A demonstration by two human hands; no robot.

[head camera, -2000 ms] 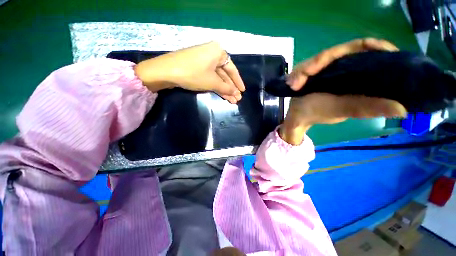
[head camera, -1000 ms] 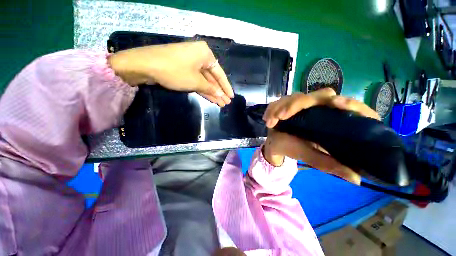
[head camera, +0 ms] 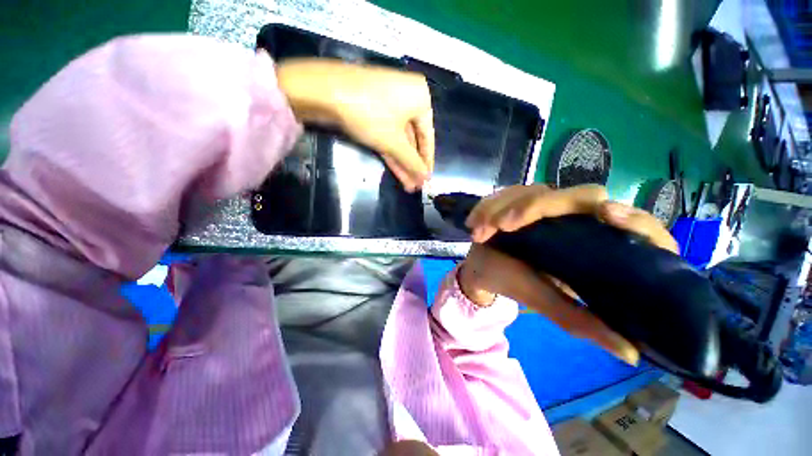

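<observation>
A flat glossy black panel unit (head camera: 481, 134) lies on a silvery foam sheet (head camera: 223, 22). My left hand (head camera: 374, 111) is over the middle of the unit, fingertips pinched together and pointing down near its surface. Whether a small screw is between the fingertips cannot be seen. My right hand (head camera: 561, 258) is wrapped around a thick black electric screwdriver (head camera: 605, 276). Its front end points left, close to my left fingertips and above the unit's lower part. The screwdriver's tip and any contact with the unit are not clear.
A round dish with dark speckled contents (head camera: 583, 158) sits on the green bench (head camera: 614, 53) right of the foam. A second dish (head camera: 663, 200) stands beside a blue bin (head camera: 697, 239) with thin tools. Cardboard boxes (head camera: 628, 427) are on the floor at lower right.
Since two seconds ago, the screwdriver has come down and left, closer to my left fingertips. The view has turned, so the unit appears tilted. Both dishes now show.
</observation>
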